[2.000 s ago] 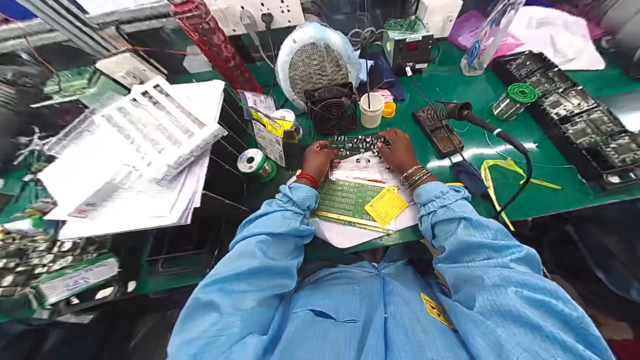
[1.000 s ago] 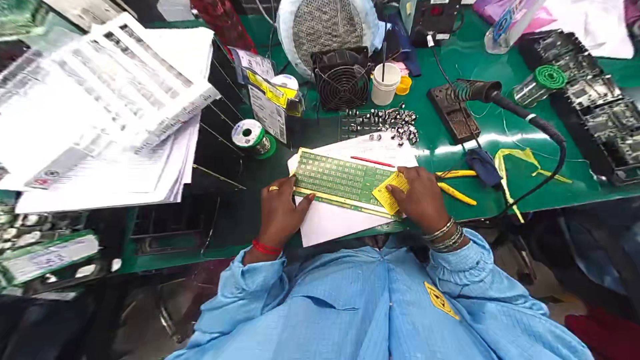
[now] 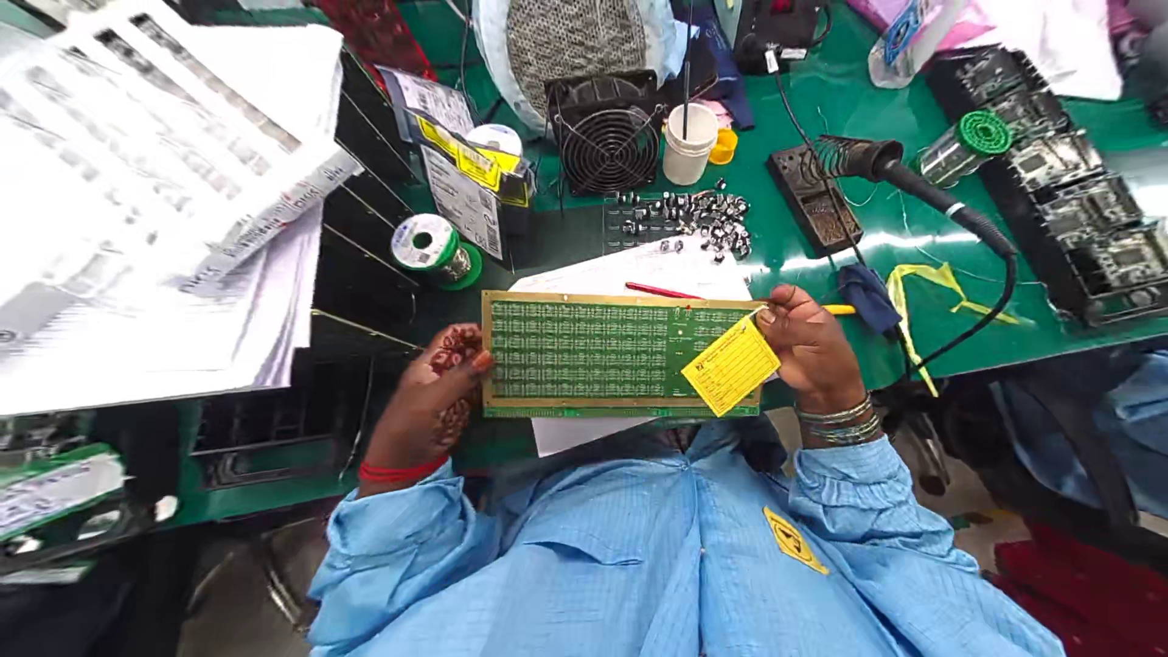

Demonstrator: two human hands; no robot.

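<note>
Between my hands a long green printed circuit board panel is held up, its broad face toward me. My left hand grips its left end, thumb on the front. At the upper right corner my right hand pinches the panel by its edge, where a yellow tag with writing hangs over the front. White paper sheets lie under and behind the panel, with a red pen-like stick on them. Beyond are many small black and metal components, some on a clear tray.
A soldering iron rests in its coil holder, right of centre. Behind the components stand a small fan and a white cup. Solder spools are at left and right. A paper stack fills the left; populated boards lie right.
Two seconds ago both hands were at the small components, with the panel lying on the paper. A second ago they were on the panel; now it is raised and turned level.
</note>
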